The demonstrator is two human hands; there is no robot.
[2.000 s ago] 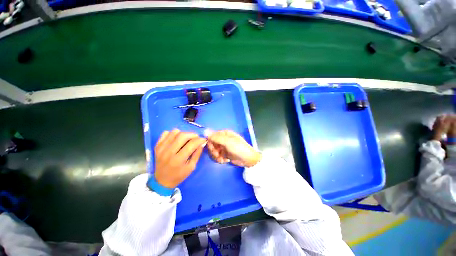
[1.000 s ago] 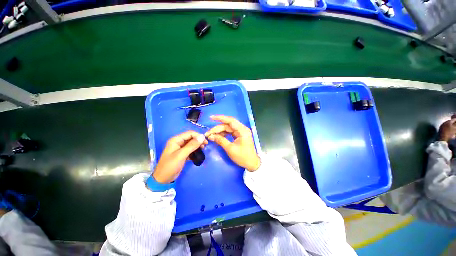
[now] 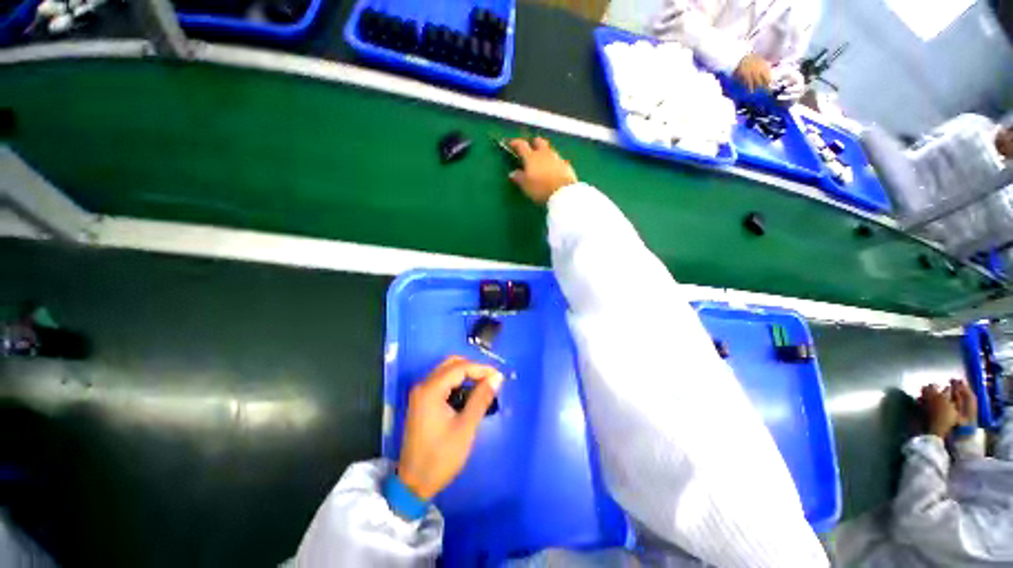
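Note:
My left hand [image 3: 441, 427], with a blue wristband, holds a black unit [image 3: 490, 402] over the work tray [image 3: 533, 477]. Its fingertips pinch something pale. My right hand [image 3: 542, 170] reaches across the green belt, its fingertips at a small piece with thin leads [image 3: 505, 145]; whether they grip it cannot be told. A black unit [image 3: 453, 146] lies on the belt to its left. Two black units [image 3: 504, 295] sit side by side at the tray's far end, with another wired black unit [image 3: 484, 331] nearer.
The right tray [image 3: 828, 444] holds black units with green strips [image 3: 780, 335], partly hidden by my right sleeve. Across the belt are trays of black parts [image 3: 433, 42] and white parts [image 3: 670, 98]. Another person's hands [image 3: 754, 73] work there; another worker sits at the right.
My right hand has left my left hand and stretched forward over the belt. My left hand stays over the tray with the black unit. The view has shifted, showing more beyond the belt.

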